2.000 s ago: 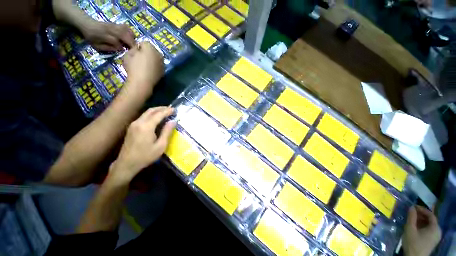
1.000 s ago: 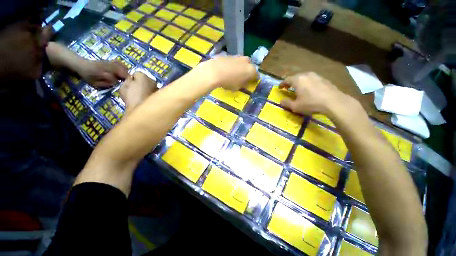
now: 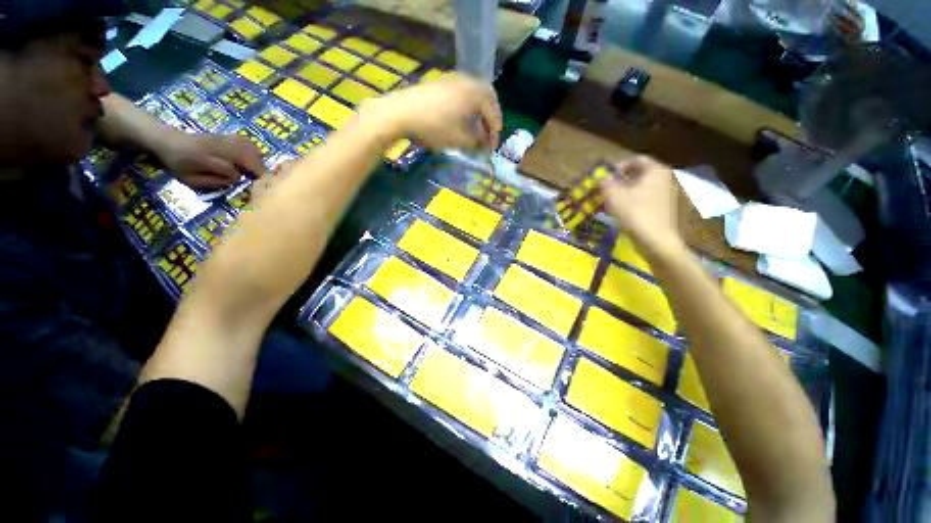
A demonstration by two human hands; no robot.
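The clear tray holds rows of yellow-faced panels (image 3: 505, 347), with strong glare at its near left. My right hand (image 3: 645, 201) pinches the edge of a patterned panel (image 3: 584, 198), tilted up over the tray's far side. Another patterned panel (image 3: 494, 191) lies at the tray's far left corner, where the pocket shows yellow squares on black. My left hand (image 3: 457, 110) hovers beyond that corner with fingers curled down. Its fingertips are blurred, so whether they hold anything is hidden.
A coworker's hand (image 3: 216, 158) works over a tray of patterned panels (image 3: 148, 220) at left. A tray of yellow panels (image 3: 337, 72) lies behind. A pale post (image 3: 476, 46) stands beyond my left hand. The brown board (image 3: 704, 123) carries a black object (image 3: 631, 85); white sheets (image 3: 771, 228) lie beside it.
Both hands reached from the tray's sides to its far edge. My right hand has lifted a panel, showing its patterned face. A patterned face now also shows at the far left corner.
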